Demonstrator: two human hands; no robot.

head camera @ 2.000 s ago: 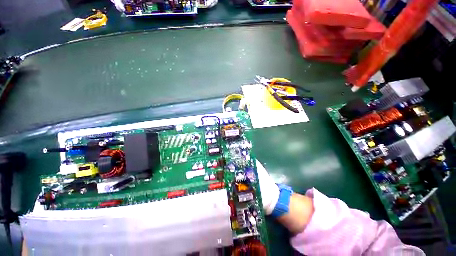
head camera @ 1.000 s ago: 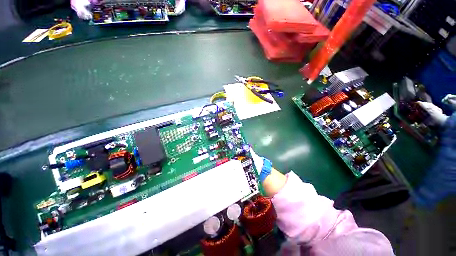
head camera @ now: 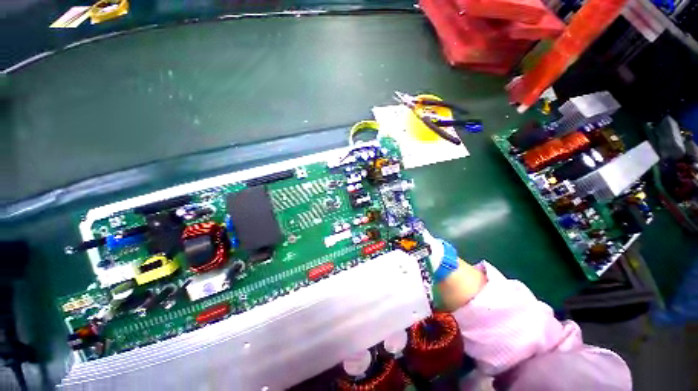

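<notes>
A large green power board (head camera: 306, 244) lies tilted in front of me, component side up. A long silver heatsink (head camera: 260, 328) crosses its near part. Copper-red toroidal chokes (head camera: 435, 342) show at its near right, and a black block (head camera: 255, 217) stands on the far strip. My right hand (head camera: 438, 256), in a white glove with a blue wrist strap, is at the board's right edge. Its fingers are mostly hidden by the board, but it holds that edge. My left hand is not in view.
A second board (head camera: 570, 195) with finned heatsinks lies at the right. Side cutters (head camera: 440, 122) rest on a yellow roll on a white sheet (head camera: 398, 137), beside a small tape ring (head camera: 363, 131). Red foam pads (head camera: 494, 34) are stacked at the back right. Another board (head camera: 677, 172) shows at the far right.
The held board has tilted, so its near chokes and round can tops came into view below the heatsink. The view has shifted; the boards and hands at the back left the picture.
</notes>
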